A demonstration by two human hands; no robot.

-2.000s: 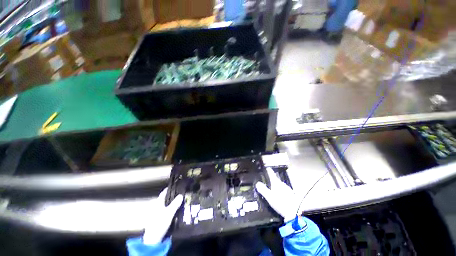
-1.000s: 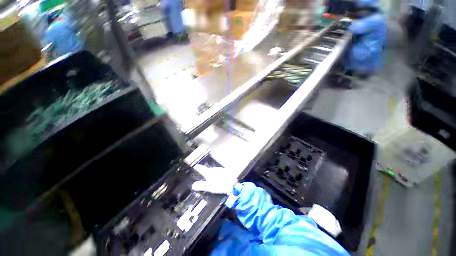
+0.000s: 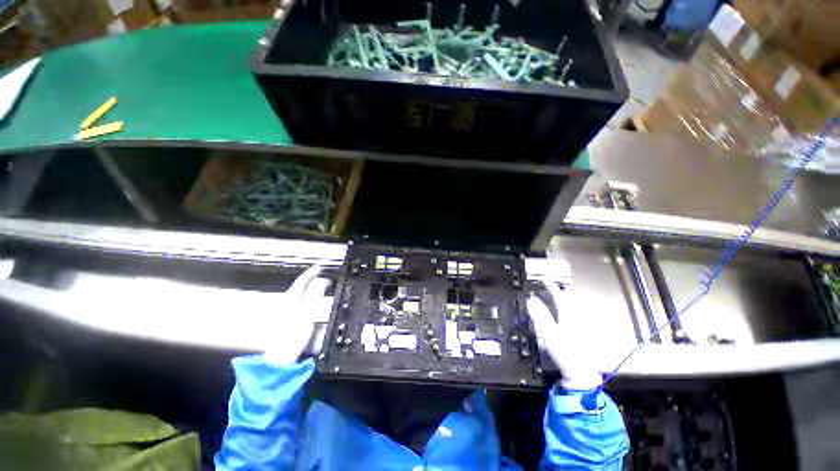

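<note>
A black solder pallet lies flat across the conveyor rails in front of me. Its two bays are side by side, with small cutouts that show white, and no green board shows in them. My left hand, in a white glove, holds the pallet's left edge. My right hand, also white-gloved, is at its right edge, fingers along the side. A blue coiled cord runs from my right cuff to the upper right.
A black tote with pale-green strips stands on the green bench. Two yellow pieces lie at left. A brown carton of strips sits under the bench. Conveyor rails run left and right. Black pallets lie lower right.
My view has swung back from the right-hand bin to the pallet. My right hand has moved from the pallet's upper face to its right edge. My left hand is back in full view.
</note>
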